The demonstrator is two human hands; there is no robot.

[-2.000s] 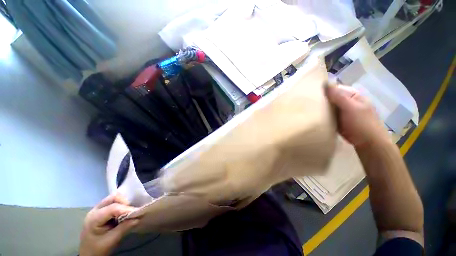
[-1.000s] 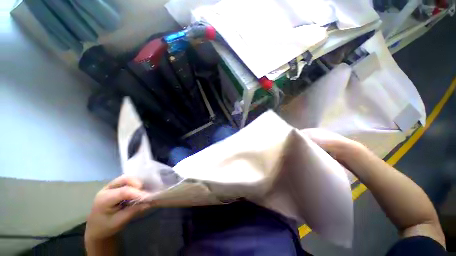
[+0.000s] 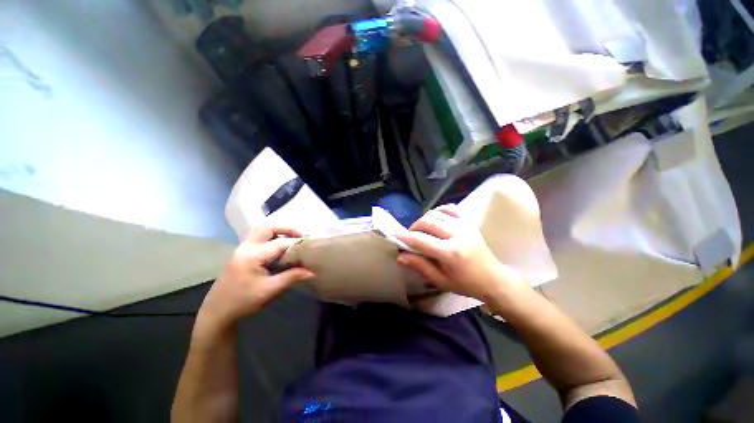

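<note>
A cover panel (image 3: 355, 268) is held over the dark blue apron, with its beige backing facing me between the hands. Its off-white face curls up at both ends. A dark patch (image 3: 283, 195) shows on the left curled end. My left hand (image 3: 256, 273) is shut on the panel's left part, with the thumb in front. My right hand (image 3: 449, 250) is shut on its upper edge right of centre, beside a small raised white fold. Some fingertips are hidden by the material.
White pieces (image 3: 529, 70) lie draped on a rack at the upper right. Lower panels (image 3: 616, 215) with grey patches lie beside the yellow line (image 3: 645, 332). Black items (image 3: 289, 107), a red piece and a blue fitting stand ahead. A pale wall (image 3: 91, 107) is at left.
My right hand has moved left along the panel, closer to my left hand. The panel is now bunched between them, its right end curled upward. The view has shifted left.
</note>
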